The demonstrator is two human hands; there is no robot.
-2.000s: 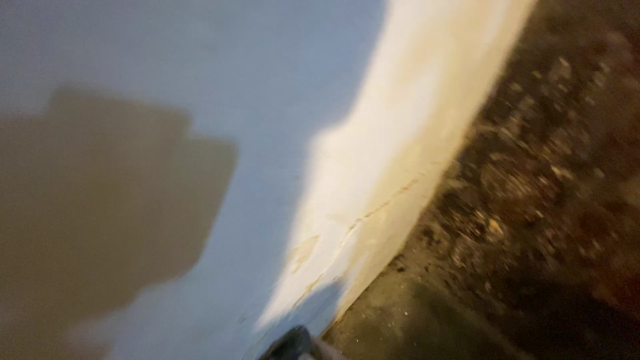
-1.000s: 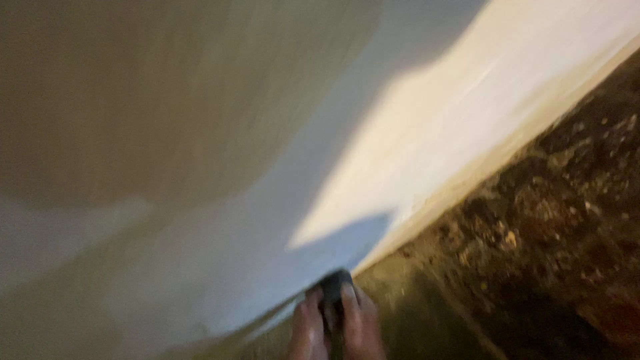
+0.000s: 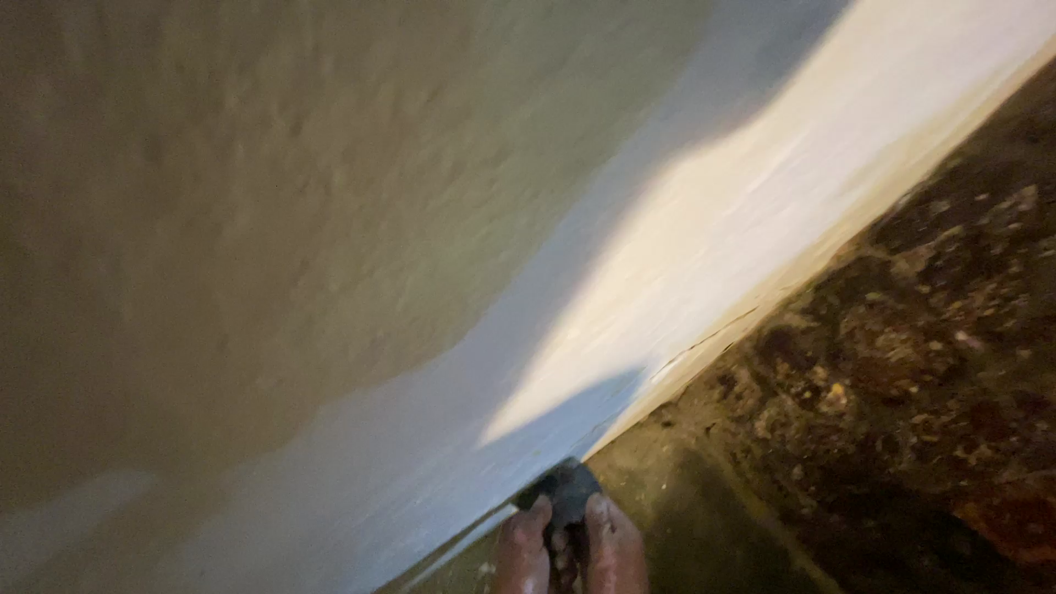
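Observation:
At the bottom of the view, a small dark object [image 3: 572, 488] with a rounded end lies against the lower edge of a pale wall [image 3: 693, 239]. Bare fingers close on it from both sides, and more fingertips show between them, under the object. The fingers on the right side look like part of my right hand [image 3: 612, 544]. Whether the digit at the left belongs to my left hand or to the same hand cannot be told. Palms and wrists are hidden below the frame. The object's kind is too blurred to name.
A rough, dark brown surface with light specks [image 3: 891, 371] fills the right side. A smoother greenish-brown strip [image 3: 701, 511] lies beside the fingers. A crack [image 3: 709, 337] runs along the wall's lower edge. Broad shadows and a bright patch cover the wall.
The fingers, out of sight two seconds ago, came into view by one second ago and still grip the dark object. The view has turned, so the wall edge slants more.

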